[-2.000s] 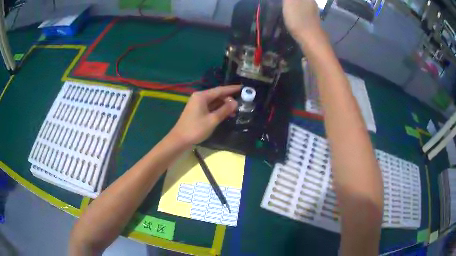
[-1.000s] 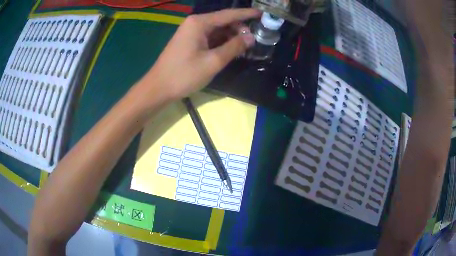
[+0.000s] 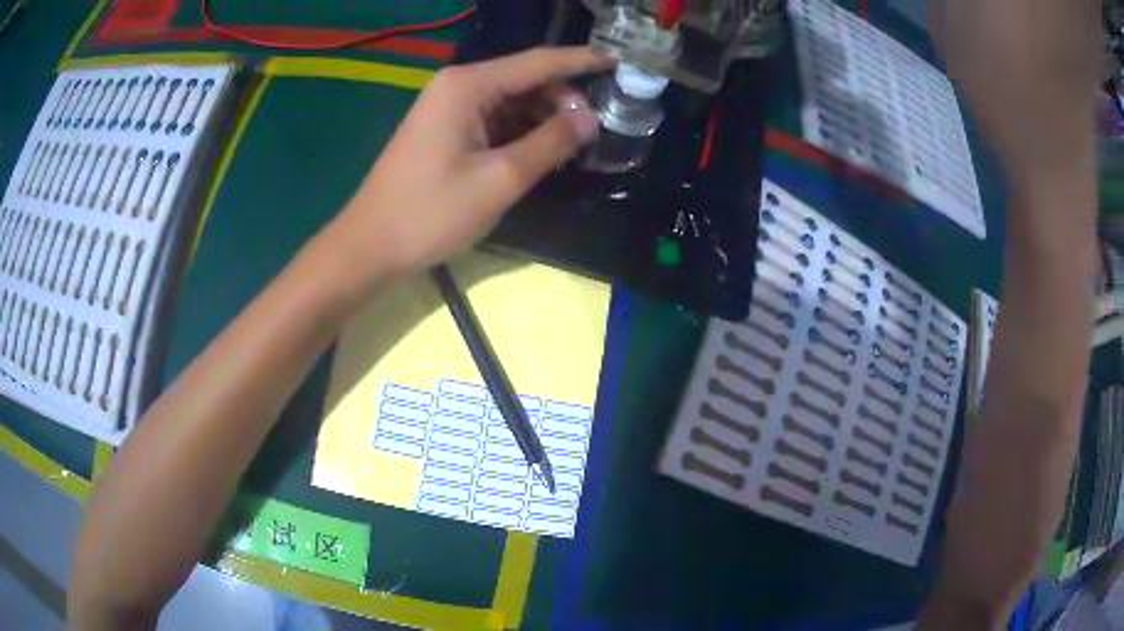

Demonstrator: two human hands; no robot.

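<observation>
My left hand [image 3: 462, 154] is at the left side of the test fixture [image 3: 653, 222]. Its thumb and index finger are apart, with the tips beside the silver cylinder [image 3: 626, 111]. Whether a small part is between them cannot be told. The clamp head [image 3: 709, 43] is low over the white cap [image 3: 639, 81] on the cylinder and seems to touch it. My right forearm [image 3: 1017, 321] runs up the right side, blurred; the right hand is cut off by the top edge.
A white tray [image 3: 820, 382] with dumbbell-shaped pockets lies right of the fixture, another [image 3: 894, 111] behind it. Stacked trays [image 3: 105, 234] are at far left. A black pen [image 3: 487, 364] lies on yellow paper [image 3: 530, 321] with a label sheet. A red wire [image 3: 321, 43] curves at the top.
The view has moved closer and lower. The clamp head, earlier above the white cap with a gap, is now down at it. My right hand has left the picture; my left hand stays by the cylinder.
</observation>
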